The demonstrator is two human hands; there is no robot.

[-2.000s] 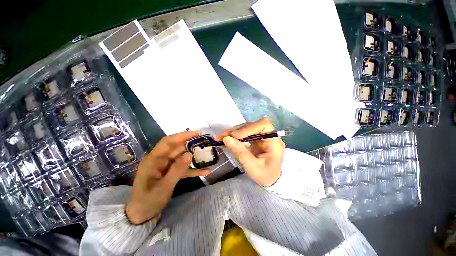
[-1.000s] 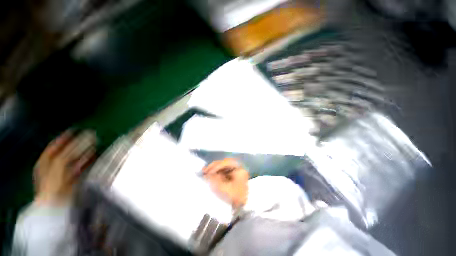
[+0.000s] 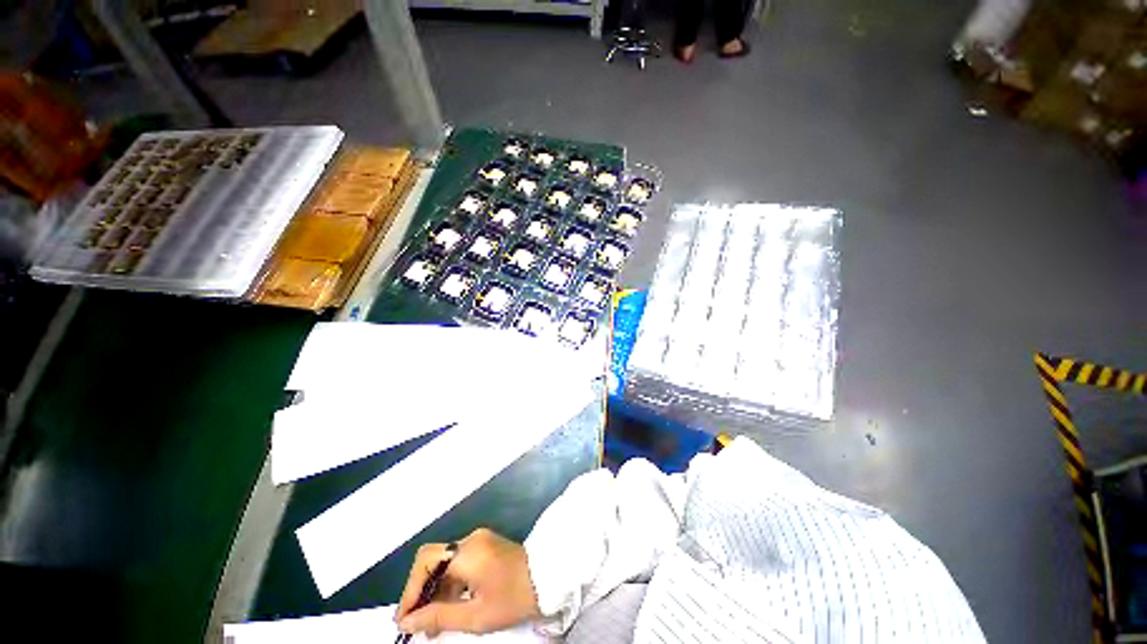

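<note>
My right hand (image 3: 472, 589) is at the bottom centre, holding thin dark tweezers (image 3: 437, 576) whose tip points down over a white strip. That white liner strip (image 3: 302, 629) is cut off by the bottom edge. Other plain white strips (image 3: 403, 377) lie fanned out beyond the hand. The clear blister tray (image 3: 541, 227) beyond them holds rows of square black-rimmed units. My left hand is out of the picture, and so is the unit it held earlier.
Empty clear trays (image 3: 742, 302) are stacked at the right over something blue. Stacked trays (image 3: 201, 208) with units rest on a brown carton (image 3: 340, 214) by the green conveyor (image 3: 113, 415). A person's feet (image 3: 711, 53) and hazard tape (image 3: 1069, 440) show on the floor.
The view has swung to the right. My left hand, first holding a unit and then out over the green conveyor, has left the picture. My right hand still holds the tweezers.
</note>
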